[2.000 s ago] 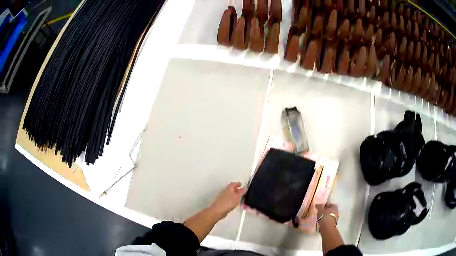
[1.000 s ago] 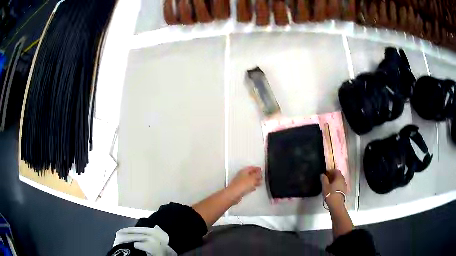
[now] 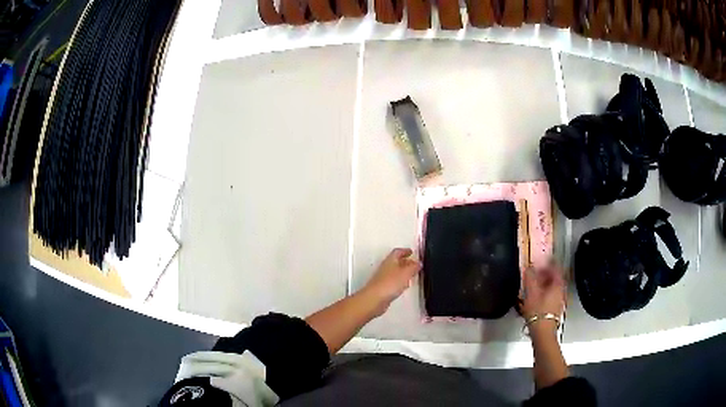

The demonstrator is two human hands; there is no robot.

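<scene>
A black zip pouch (image 3: 471,259) lies flat on a pink-and-white sheet or notebook (image 3: 485,191) in front of me. A thin wooden stick (image 3: 524,230) lies on the pink sheet, right of the pouch. My left hand (image 3: 396,275) is at the pouch's left edge, fingers bent; I cannot tell if it grips the edge. My right hand (image 3: 544,291) is slightly blurred over the sheet's lower right, beside the pouch's lower right corner; its grip is unclear. A clear narrow container (image 3: 415,138) with a dark end lies above the sheet.
Bunches of black curved handles (image 3: 629,262) lie on the table at right. Brown curved handles (image 3: 478,13) stand in rows along the far side. Long black strips (image 3: 99,127) lie on a tan board (image 3: 99,274) at left, beside white sheets (image 3: 163,238). The table's near edge curves below my hands.
The view has shifted so the pouch appears lower and squarer. Compared with one second ago, my left hand is nearer the pouch's left edge and my right hand has moved slightly right.
</scene>
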